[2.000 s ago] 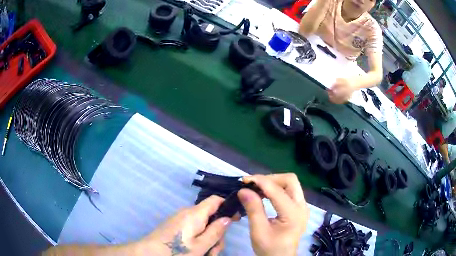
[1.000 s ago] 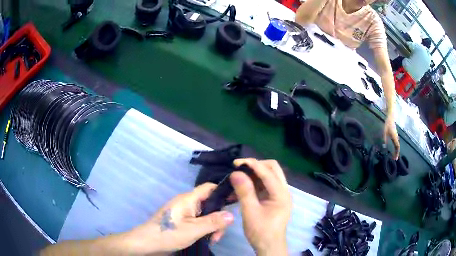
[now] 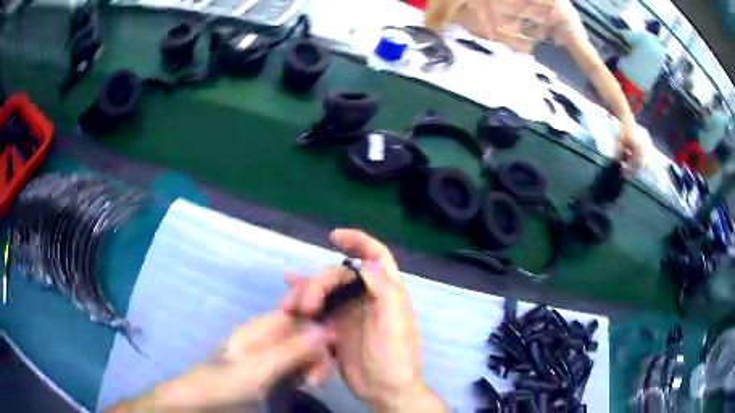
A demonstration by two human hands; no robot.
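Observation:
My left hand and my right hand are together over the white foam sheet, both blurred. Between them they hold a black headband piece, with a small pale tip showing at its upper end. The fingers hide much of it. A dark curved part shows below my left hand at the bottom edge; whether it joins the held piece cannot be told. A loose pile of small black glossy arm parts lies on the right of the sheet.
Curved steel strands fan out at left, near a red tray. Beyond the sheet, a green conveyor bears several black headphones. Opposite, a person's hand touches a headphone by a blue tub. Metal strips lie far right.
The view has shifted, so the belt and headphones appear further left. My hands have changed their hold, and the black piece is now mostly covered. The other person's hand now grasps a headphone.

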